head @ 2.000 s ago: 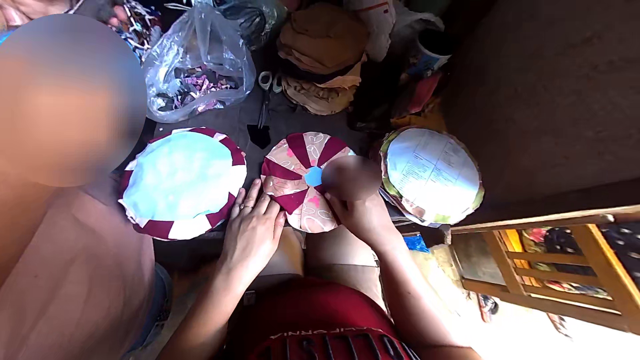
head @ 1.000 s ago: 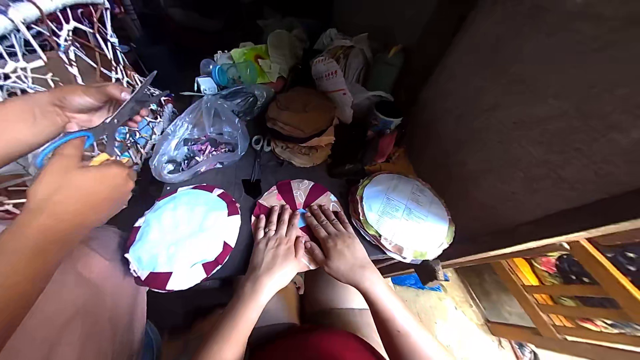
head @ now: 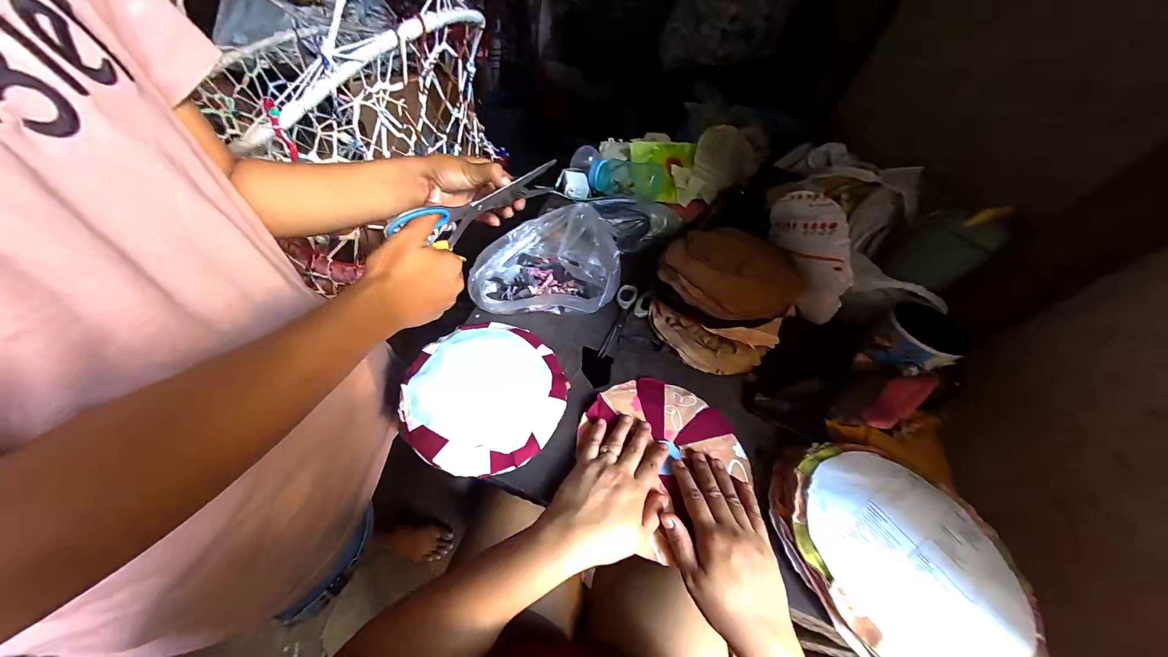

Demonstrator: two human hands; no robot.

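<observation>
A round patchwork fabric piece (head: 653, 407) in maroon and patterned tan wedges, with a small blue centre, lies on the dark work surface near my lap. My left hand (head: 613, 493) rests flat on its left part, fingers slightly spread. On its right part my right hand (head: 725, 538) lies palm down, the thumbs close together. To the left is a round piece (head: 484, 400) with a white face and a maroon and white rim. A stack of round pieces (head: 912, 547), topped by a white disc bearing writing, is at the right.
A person at the left holds blue-handled scissors (head: 470, 210). Behind the discs are a clear plastic bag of scraps (head: 547, 274), small scissors (head: 622, 315) and a pile of brown fabric rounds (head: 730, 278). A cup (head: 922, 333) stands near the right wall.
My hands, at the disc's lower edge two seconds ago, now lie flat across it. The other person's scissors have come into view. The view has shifted strongly.
</observation>
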